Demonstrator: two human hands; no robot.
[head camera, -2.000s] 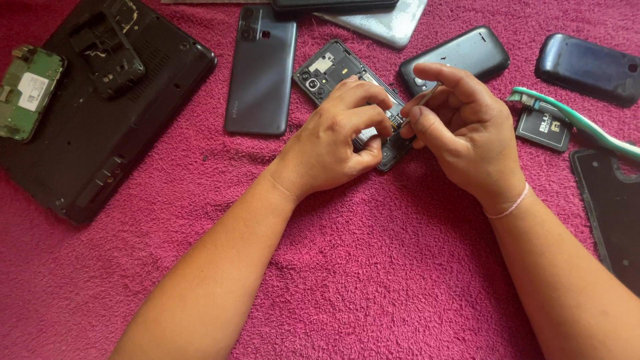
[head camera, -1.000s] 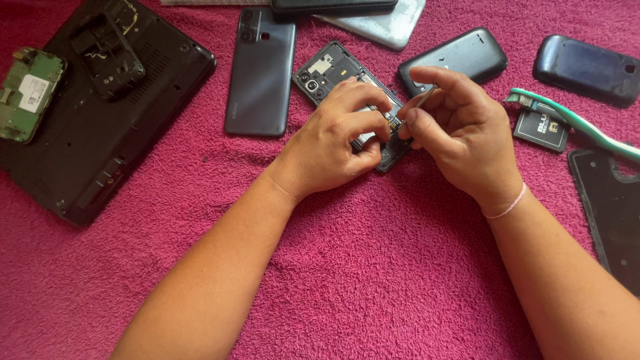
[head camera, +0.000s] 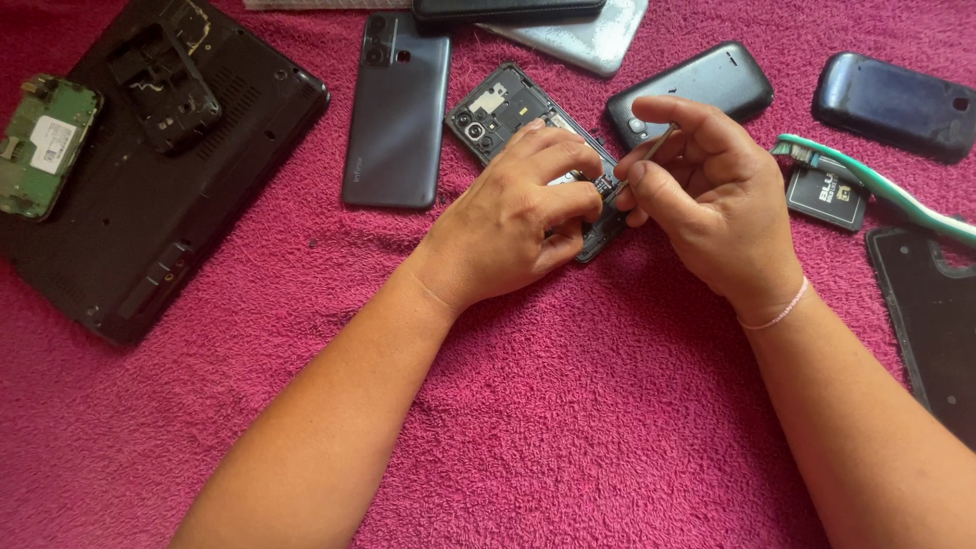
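An opened smartphone (head camera: 503, 107) lies slanted on the pink towel, its rear camera lenses and inner parts showing. My left hand (head camera: 526, 198) rests over its middle with curled fingers, holding the phone and hiding much of it. Between the thumb and fingers of my right hand (head camera: 701, 183) is a thin metal tool (head camera: 657, 145), its lower end at the phone's lower inner part near the right edge. What the tip touches is too small to tell. Left of the phone lies a dark Infinix phone back cover (head camera: 396, 114).
A black laptop base (head camera: 191, 191) at left bears a green circuit board (head camera: 46, 145) and a black plastic frame (head camera: 164, 88). To the right are a dark phone (head camera: 724, 76), a blue-black cover (head camera: 896, 107), a toothbrush (head camera: 877, 183), a BLU battery (head camera: 816, 200) and a dark panel (head camera: 930, 320).
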